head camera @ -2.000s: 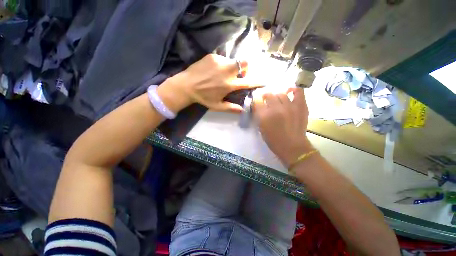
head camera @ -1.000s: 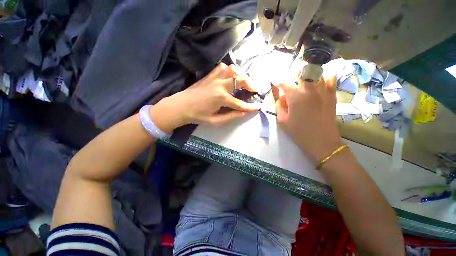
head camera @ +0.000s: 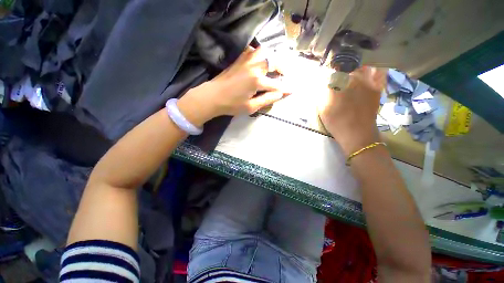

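The dark grey garment panel (head camera: 135,61) lies heaped left of the machine head (head camera: 381,27). My left hand (head camera: 243,85) rests at the panel's edge beside the brightly lit needle area, fingers spread; glare hides what lies under its fingertips. My right hand (head camera: 353,105) is right of the needle area, beside the machine's round dark part (head camera: 346,58); its fingertips are partly hidden by the machine and lost in glare. The pile of small pale grey-blue pieces (head camera: 409,105) lies just right of my right hand.
The green table edge (head camera: 265,185) runs in front of my lap. A yellow label (head camera: 458,119) and a pale tape strip (head camera: 428,163) are at the right. Snips (head camera: 470,213) lie far right. Small dark cut pieces (head camera: 52,50) are far left, with dark cloth (head camera: 83,177) below.
The small grey-blue piece between my hands no longer shows there. My left hand has moved up towards the needle area, and its fingers have spread. My right hand has shifted slightly up.
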